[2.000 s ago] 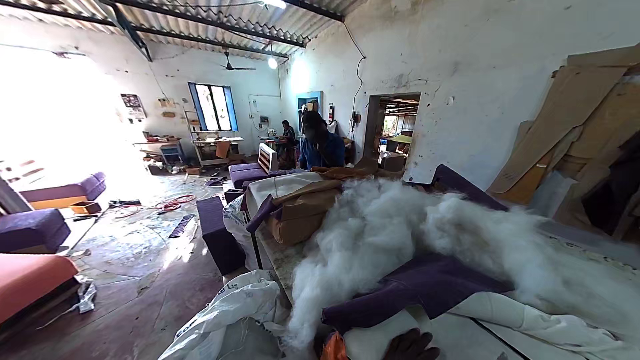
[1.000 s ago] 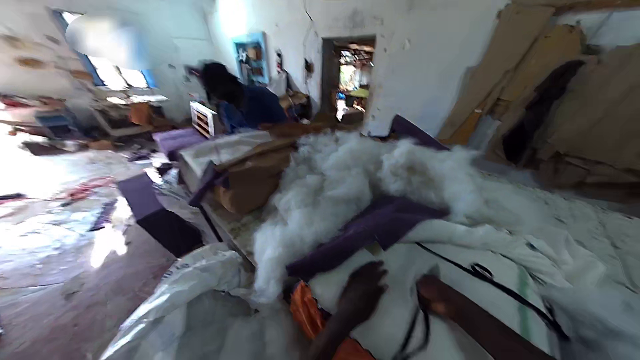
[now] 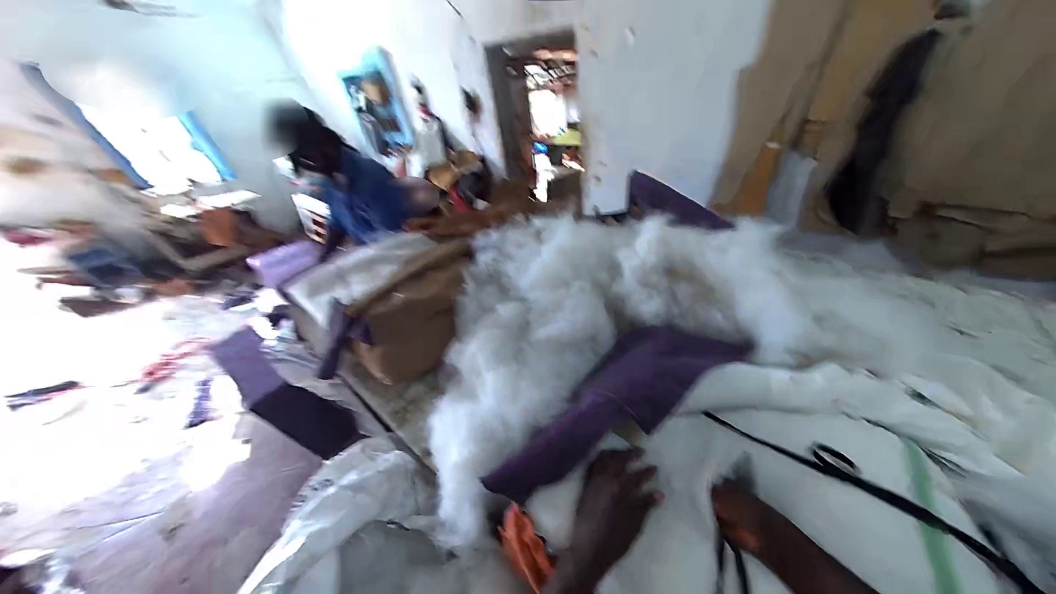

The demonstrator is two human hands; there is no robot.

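Note:
My left hand [image 3: 615, 495] lies on white material near the bottom centre, fingers somewhat spread, just below a piece of purple fabric [image 3: 623, 388]. To its right my right hand [image 3: 738, 511] is curled over the same white surface; black straps or cords hang just below it, and blur hides whether its fingers grip them. A black strap [image 3: 874, 487] with a small loop runs across the white woven sack [image 3: 833, 445] at the right. A large heap of white fibre stuffing [image 3: 544, 305] rises beyond the purple fabric. Orange fabric [image 3: 525, 549] shows left of my left forearm.
A crumpled white plastic sack [image 3: 346, 503] stands at the lower left. A brown padded piece [image 3: 412, 322] and purple pieces [image 3: 305, 417] lie beyond it. A person in blue [image 3: 363, 194] bends at the far end of the worktable. Brown sheets [image 3: 973, 148] lean at the right wall.
Both hands, low at the frame's edge two seconds ago, have come further out over the white material. The purple fabric has stayed beside the stuffing. The view has swung right and down.

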